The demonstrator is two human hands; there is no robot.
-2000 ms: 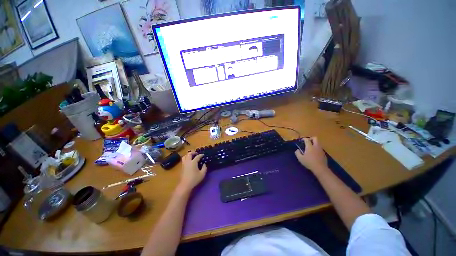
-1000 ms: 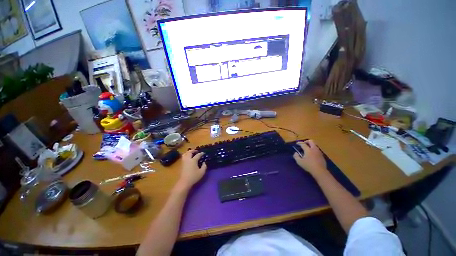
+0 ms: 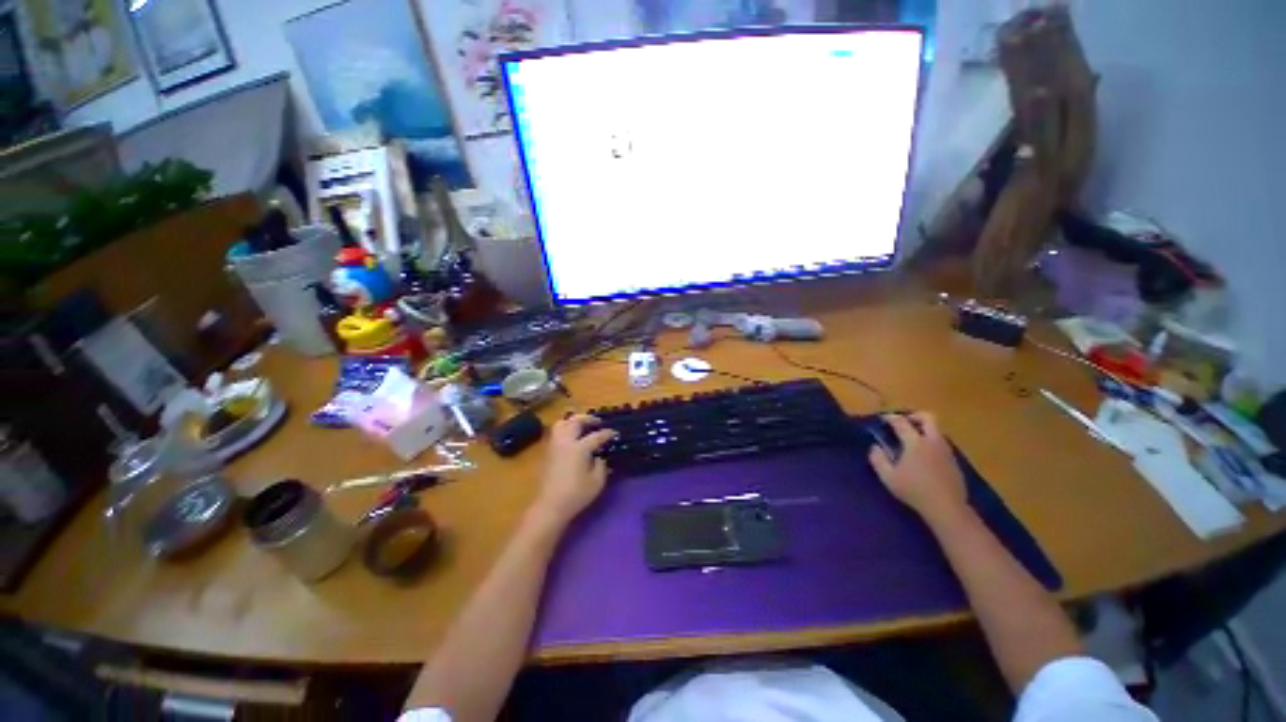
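My left hand (image 3: 576,470) rests on the left end of the black keyboard (image 3: 719,426), fingers spread over the keys. My right hand (image 3: 920,466) lies over a dark mouse (image 3: 884,437) to the right of the keyboard, covering most of it. A black flat rectangle, perhaps a smartphone (image 3: 714,533), lies on the purple desk mat (image 3: 846,564) in front of the keyboard. The large monitor (image 3: 719,162) shows a nearly all-white screen.
A brown open jar (image 3: 299,530), a round brown dish (image 3: 401,542) and a pink-white tissue pack (image 3: 401,416) stand left of the mat. A small black object (image 3: 516,433) is near my left hand. Papers (image 3: 1185,480) lie far right; a small black box (image 3: 989,323) stands right of the monitor.
The windows on the monitor are gone and the screen is now nearly all white. The whole view has shifted, so the desk sits further right. Both hands stay at the keyboard and mouse.
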